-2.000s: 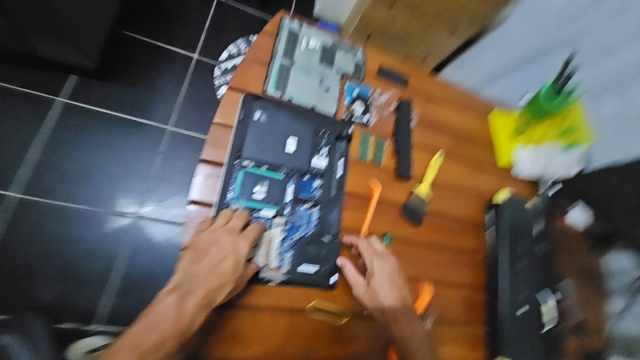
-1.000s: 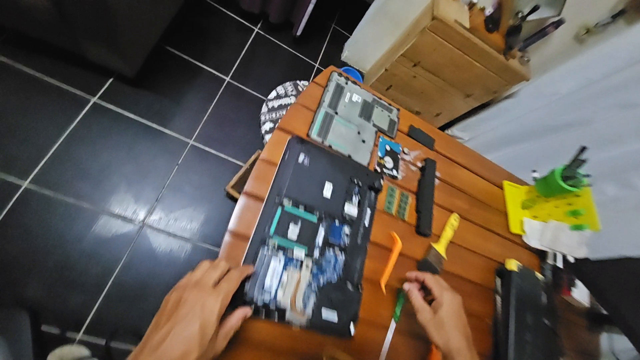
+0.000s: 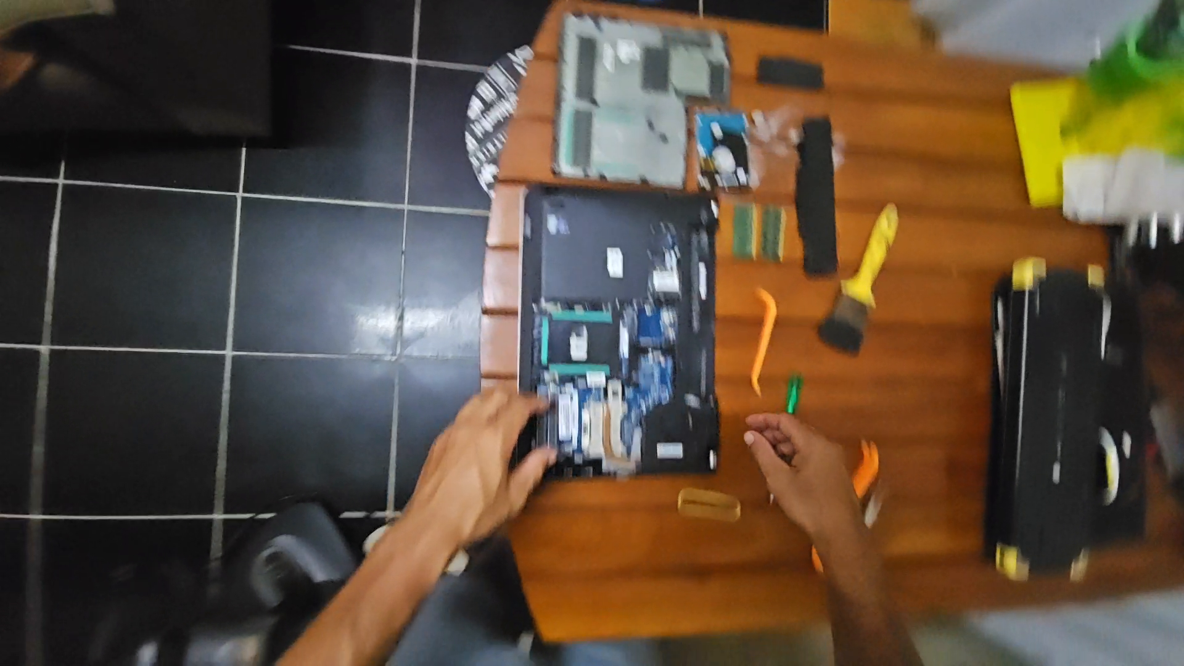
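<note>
An opened laptop base (image 3: 638, 425), its circuit board and copper heat pipe exposed, lies on the slatted wooden table. My left hand (image 3: 481, 462) rests at its lower left corner, thumb and fingers apart on the edge. To the right of the laptop, my right hand (image 3: 800, 472) has its fingers curled around a thin screwdriver with a green handle (image 3: 794, 394); much of the tool is hidden by the fingers. An orange pry tool (image 3: 763, 340) lies between laptop and paintbrush (image 3: 865, 282). Two green memory modules (image 3: 758, 232) lie beside the laptop's upper right.
Above the laptop lie its bottom cover (image 3: 629, 139), a hard drive (image 3: 724, 153) and a black battery (image 3: 816, 196). A black case with yellow corners (image 3: 1050, 416) stands at the right. A small tan oblong item (image 3: 709, 504) and another orange tool (image 3: 865, 470) are nearer me.
My right hand has moved from the laptop's lower right edge to the green-handled screwdriver on its right. My left hand stays at the laptop's lower left. The view has shifted and turned.
</note>
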